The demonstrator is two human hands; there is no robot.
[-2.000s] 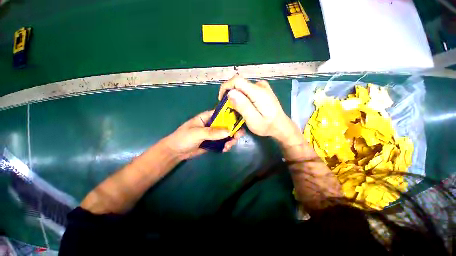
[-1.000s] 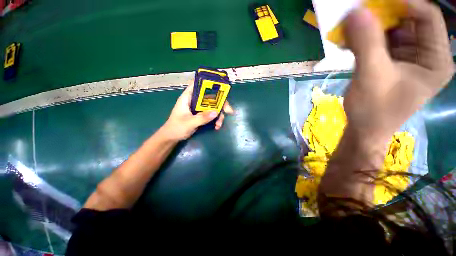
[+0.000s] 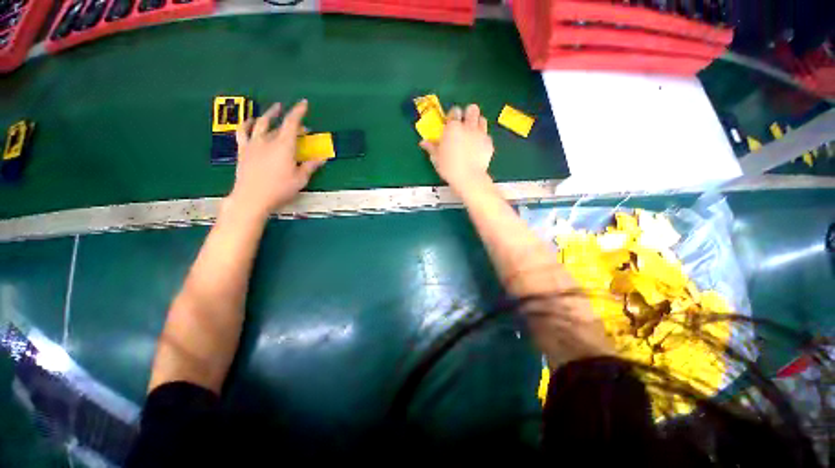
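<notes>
My left hand (image 3: 272, 163) is over the green belt, fingers spread, between a stacked unit with a yellow frame piece (image 3: 231, 111) at its left and a dark unit (image 3: 349, 143) with a yellow plate (image 3: 316, 146) at its right. Its fingertips are near both; it does not visibly grip either. My right hand (image 3: 462, 146) reaches onto another unit with a yellow plate (image 3: 430, 125); its fingers touch or cover the right edge, and I cannot tell whether it grips. Another yellow plate (image 3: 516, 121) lies on a dark unit to the right.
A clear bag (image 3: 723, 247) of loose yellow pieces (image 3: 641, 283) is at right. A white sheet (image 3: 641, 132) lies before stacked red trays (image 3: 623, 32). More red trays (image 3: 137, 16) stand at far left. A metal strip (image 3: 137, 214) divides belt and worktop. Another unit (image 3: 15, 146) is at left.
My left hand has moved forward to the belt and released the stacked unit there. My right hand has moved left from over the bag to the belt units. The view shows more of the far side.
</notes>
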